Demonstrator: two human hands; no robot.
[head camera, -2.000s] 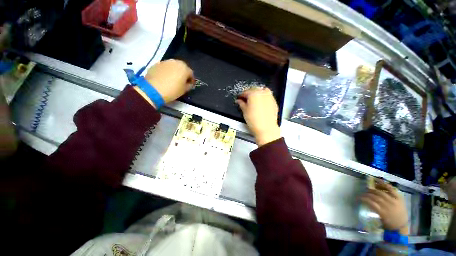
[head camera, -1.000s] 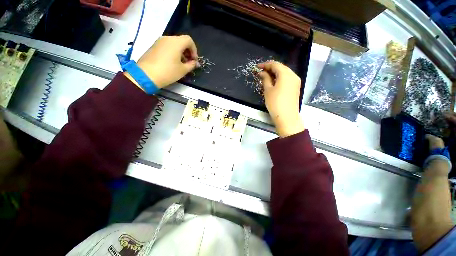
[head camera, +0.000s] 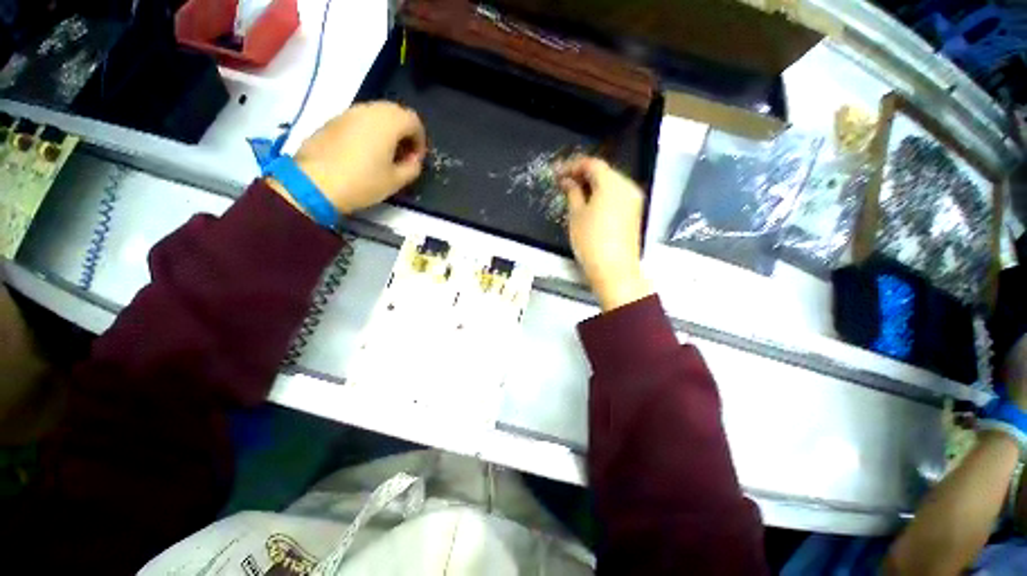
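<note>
A wide black component tray (head camera: 484, 118) lies beyond the rail with two silvery heaps of small leaded components. My left hand (head camera: 366, 155), with a blue wrist strap (head camera: 302, 189), is at the tray's left side beside the small heap (head camera: 443, 162). Its fingertips are pinched; whether they hold a part cannot be seen. My right hand (head camera: 605, 214) has its fingertips at the larger heap (head camera: 534, 173), also too small to tell if a part is held. A pale circuit board panel (head camera: 441, 338) lies between the rails below the tray, with black connectors at its far edge.
A red bin (head camera: 261, 34) and black bin (head camera: 169, 96) are upper left. Another board (head camera: 34, 169) is at the left edge. A cardboard box (head camera: 721, 113), clear bags (head camera: 749, 197), a parts box (head camera: 940, 214) and a blue-filled bin (head camera: 895, 309) are right. A neighbour's arm (head camera: 969, 495) is lower right.
Both hands stay over the tray; my left hand has drawn slightly away from the small heap. The view has shifted a little. The neighbour's arm at the right has moved lower, nearer the rails.
</note>
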